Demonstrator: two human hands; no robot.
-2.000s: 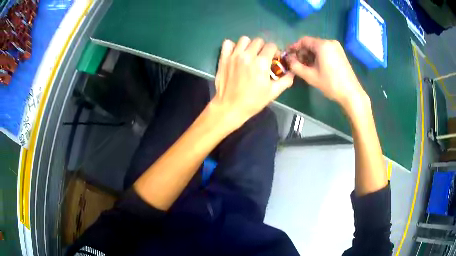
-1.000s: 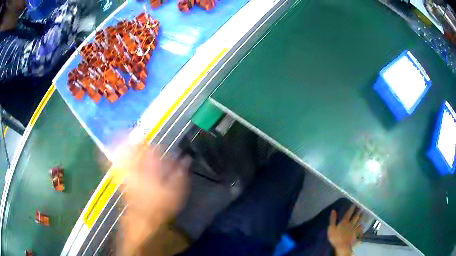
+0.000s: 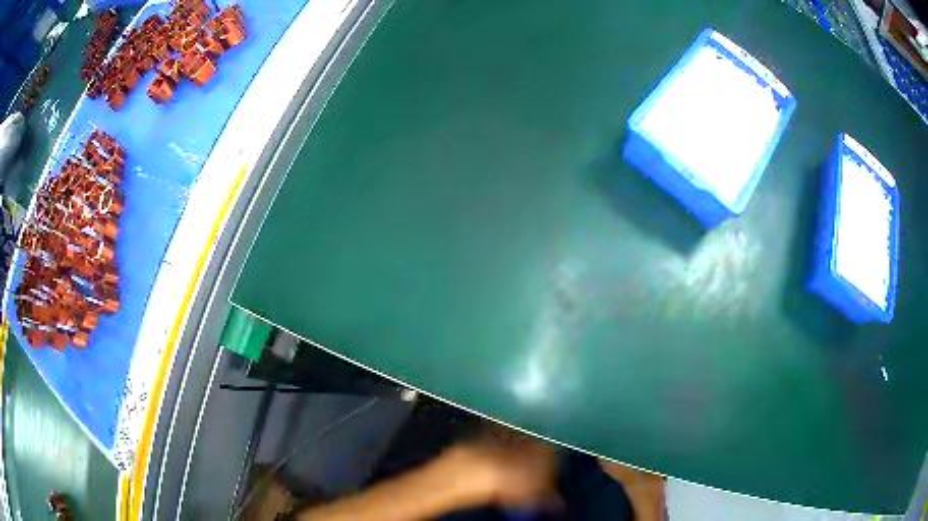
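My left hand [image 3: 509,474] is blurred at the bottom, just below the front edge of the green bench [image 3: 458,224]; its fingers cannot be made out. A patch of skin that looks like my right hand or forearm [image 3: 643,495] is cut off by the lower edge, and its fingers are not visible. Two blue parts bins with bright white contents stand on the bench, one nearer the middle [image 3: 667,175] and one farther right [image 3: 829,267]. No coil can be seen in either hand.
Orange-brown coils [image 3: 76,244] lie in clusters on the blue sheet [image 3: 163,183] at the left. A yellow-striped metal edge [image 3: 193,295] runs between sheet and bench. One coil [image 3: 59,506] lies on the green belt at bottom left. A green block [image 3: 245,333] sits at the bench corner.
The view has swung left, then partly back. The coil between both hands is gone from them. My left hand reached over the conveyor edge, then moved back below the bench edge.
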